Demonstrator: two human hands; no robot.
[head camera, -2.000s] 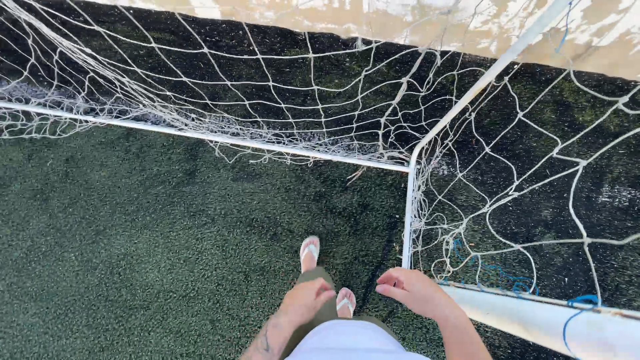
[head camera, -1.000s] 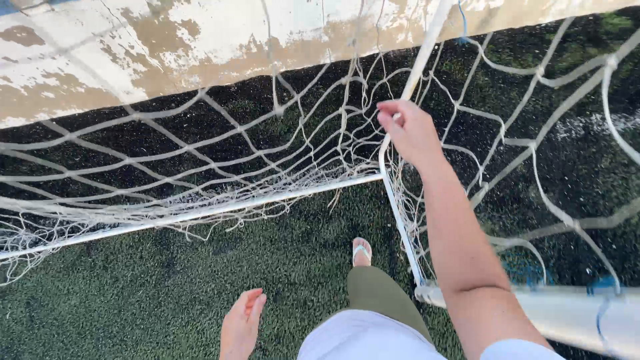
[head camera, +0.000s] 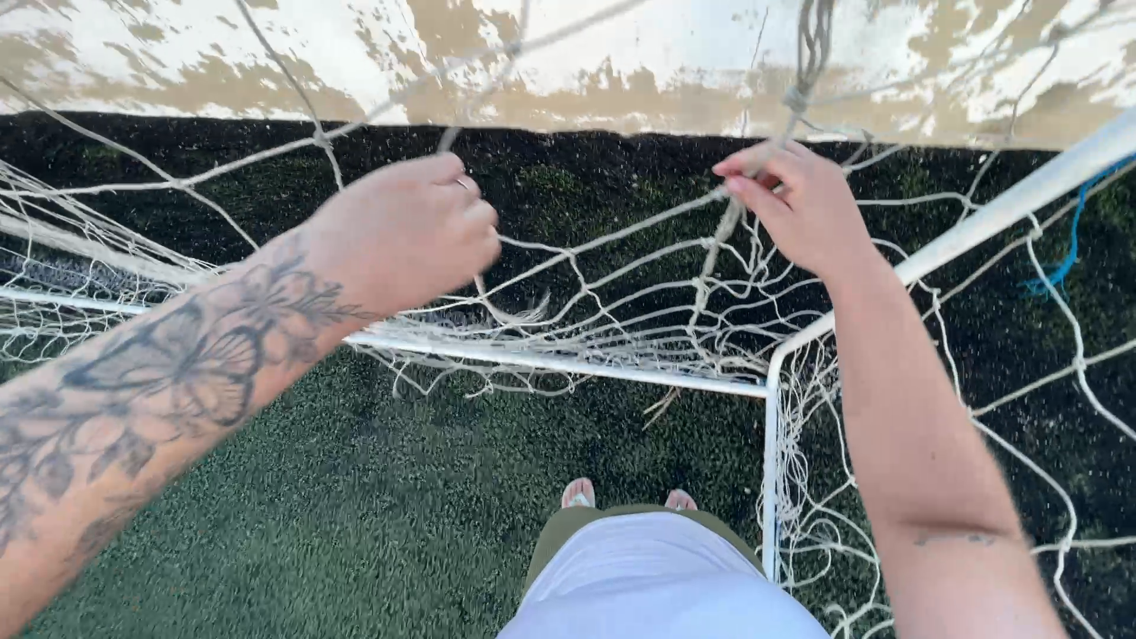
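Observation:
A white cord goal net (head camera: 568, 255) hangs in front of me. Toward its right side, my right hand (head camera: 785, 200) pinches a thick, bunched strand of the net between thumb and fingers, just below a knot. My left hand (head camera: 413, 231), with a ring on one finger, is curled at the net left of centre. A cord runs up behind it and a frayed cord end (head camera: 519, 312) hangs below, but the hidden fingertips do not show whether it grips them. The white metal goal frame (head camera: 568, 357) runs low beneath both hands and bends upward at the right.
A wall with peeling white paint (head camera: 621, 71) stands behind the net. Green artificial turf (head camera: 355, 497) lies underfoot. Loose netting (head camera: 808, 444) tangles around the frame's side bar at the right. Blue twine (head camera: 1069, 235) hangs near the sloping white post (head camera: 1021, 195).
My left hand has risen from low over the turf to the net. My right hand, near the frame's corner a second ago, now holds the bunched net strand. The view has shifted.

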